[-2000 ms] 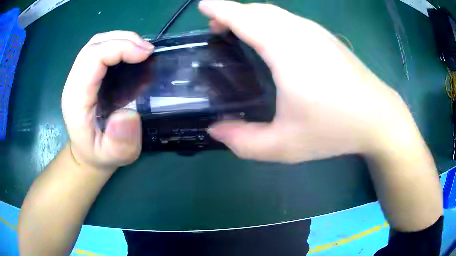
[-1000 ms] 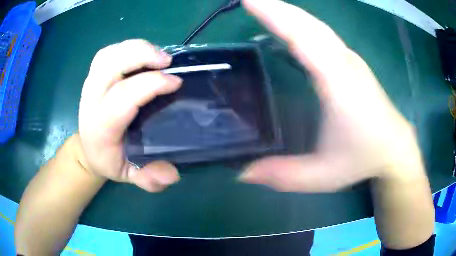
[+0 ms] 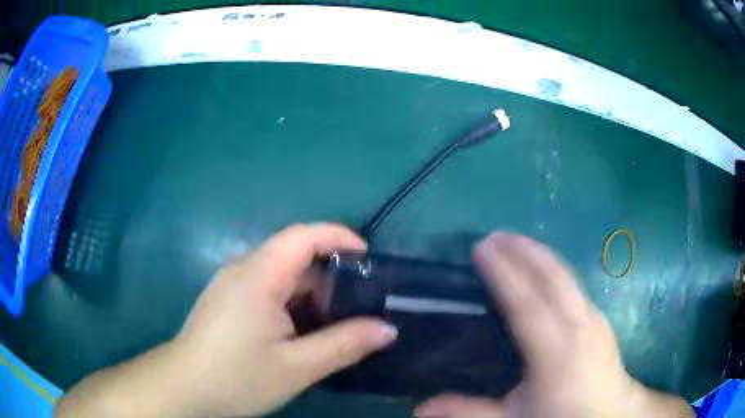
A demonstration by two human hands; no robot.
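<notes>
A black display unit point(image 3: 433, 343) with a pale reflected streak lies between my hands at the lower middle, blurred. Clear film shows at its upper left edge. My left hand point(image 3: 278, 326) grips its left end, thumb on the face and fingers at the upper edge. My right hand point(image 3: 547, 326) is around its right end, blurred, fingers at the upper right and thumb low near the picture's bottom edge. A black lead cable point(image 3: 417, 181) leaves the unit's upper edge and runs up right to a connector point(image 3: 497, 122) with a white tip.
A blue perforated basket point(image 3: 61, 155) with orange-brown rubber bands point(image 3: 37, 155) stands at the left. One loose rubber band point(image 3: 618, 253) lies on the green mat at the right. A white rail point(image 3: 368, 41) curves across the back. Dark units point(image 3: 737, 326) show at the right edge.
The view has shifted, so the unit and hands appear lower, and the whole cable, rail and loose band now show. My right hand has closed in around the unit's right end.
</notes>
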